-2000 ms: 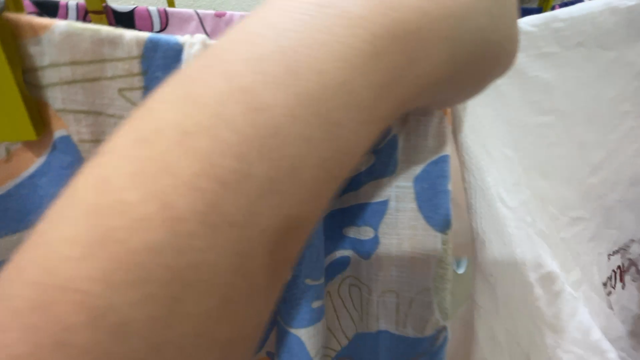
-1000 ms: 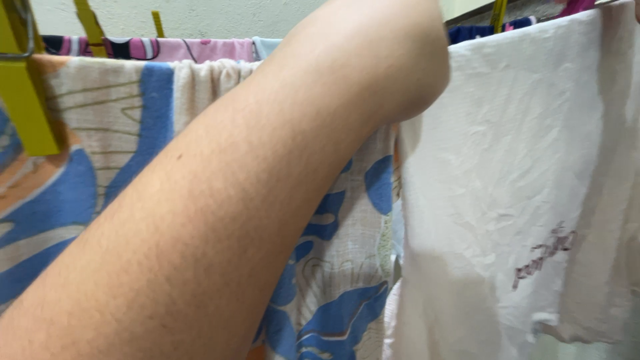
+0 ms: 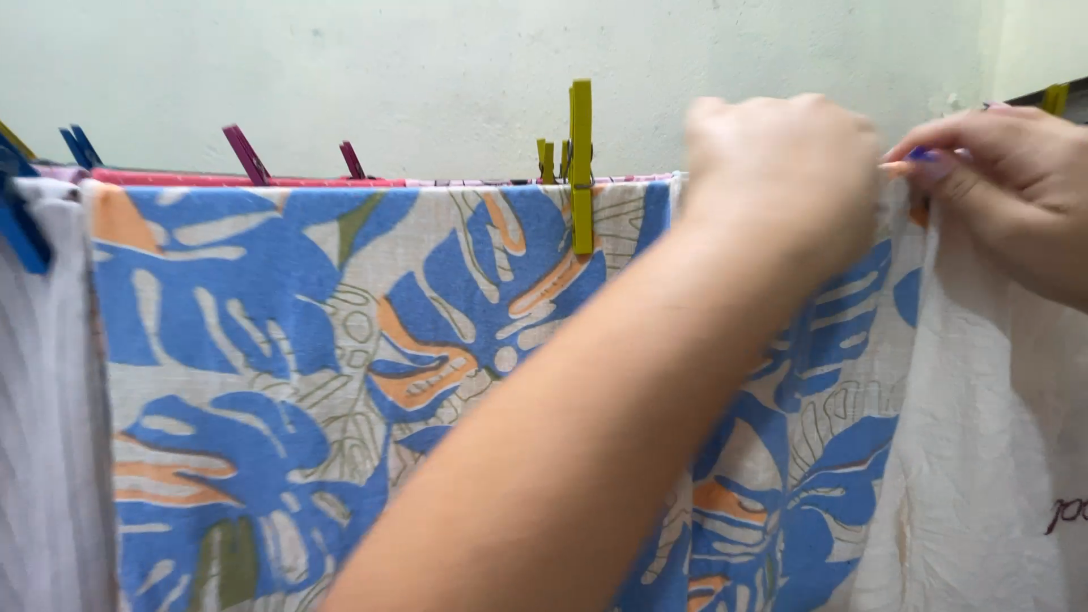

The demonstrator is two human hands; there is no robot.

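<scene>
My left hand point(image 3: 778, 170), blurred and seen from the back, is at the top edge of a blue, orange and white leaf-patterned cloth point(image 3: 255, 340); its fingers are hidden. At the right, my right hand point(image 3: 1003, 187) pinches the top corner of the fabric where the patterned cloth meets a white cloth point(image 3: 960, 442). A small blue-purple spot shows at its fingertips; I cannot tell whether it is a nail or an object. A yellow clothespin point(image 3: 581, 170) grips the patterned cloth left of my left hand.
Behind hangs a row of pink and red cloth point(image 3: 187, 178) with magenta clothespins point(image 3: 246, 155) and blue ones point(image 3: 81, 146). A white striped cloth point(image 3: 51, 382) hangs at the far left under a blue clothespin point(image 3: 21, 225). A pale wall point(image 3: 425, 76) stands behind.
Both hands are now in view, where earlier only a forearm and wrist showed across the cloths. The view has shifted and takes in more of the patterned cloth and wall.
</scene>
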